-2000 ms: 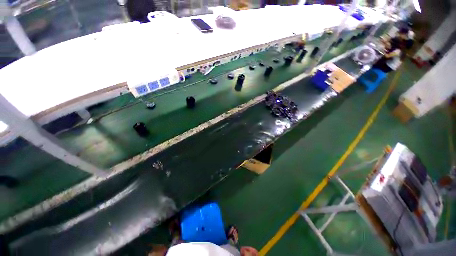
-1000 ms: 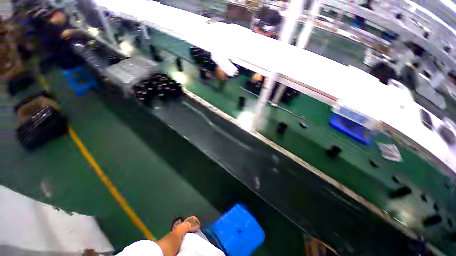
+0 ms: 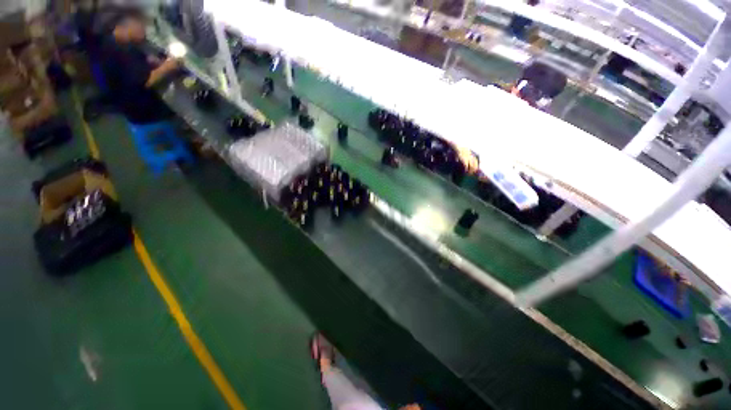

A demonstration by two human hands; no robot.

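Observation:
No hand is clearly in view. A small skin-toned patch at the bottom edge may be part of my right hand (image 3: 410, 407), cut off and blurred. My left hand is not in view. A foot and pale trouser leg (image 3: 349, 391) show at the bottom. Many black cylindrical housings (image 3: 329, 192) with small yellowish and reddish marks stand grouped on the dark bench (image 3: 401, 280). A clear or grey plastic tray stack (image 3: 276, 158) sits beside them. Single black housings (image 3: 466, 219) stand on the green conveyor (image 3: 513, 256).
A person in dark clothes (image 3: 132, 68) is at the far left, near a blue stool (image 3: 160, 146). An open carton in black wrapping (image 3: 80, 216) stands on the floor left of the yellow line (image 3: 172, 308). A white post (image 3: 633, 232) slants across the right. A blue tray (image 3: 661, 286) lies beyond the conveyor edge.
The view has swung left and moved along the bench. The grouped housings and tray stack now appear nearer and further right; the near blue stool has almost left the bottom edge.

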